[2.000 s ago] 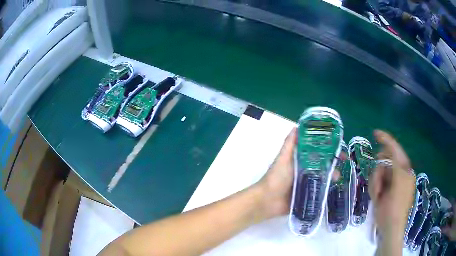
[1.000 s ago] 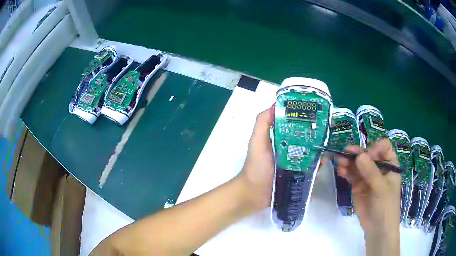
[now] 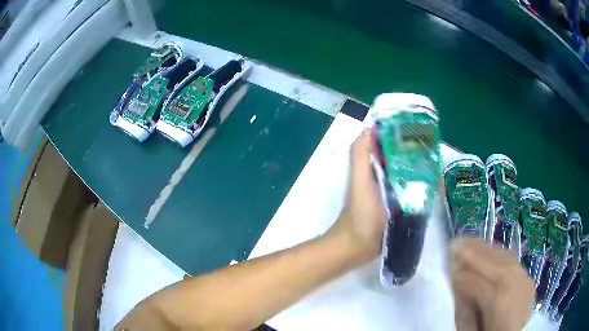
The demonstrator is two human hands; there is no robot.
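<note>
My left hand (image 3: 366, 200) holds an open device half (image 3: 403, 242) upright by its left side above the white sheet. Its green circuit board (image 3: 403, 152) faces me, with a display module (image 3: 418, 134) near the white wide end; the unit is slightly blurred. A bright white patch shows low on the board. My right hand (image 3: 487, 278) is blurred at the lower right, below the wide end and apart from the board. Its fingers look bent, but whether it holds anything cannot be seen.
Several open device halves (image 3: 466, 194) stand in a row on the right of the white sheet (image 3: 303, 226). Three more (image 3: 187, 106) lie on the green bench (image 3: 226, 174) at the left. A dark green conveyor belt (image 3: 290, 45) runs behind. Cardboard boxes (image 3: 51, 200) are below left.
My right hand has moved down, away from the board, and the dark tweezers seen in it a second ago no longer show. The held unit has tilted and shifted slightly right.
</note>
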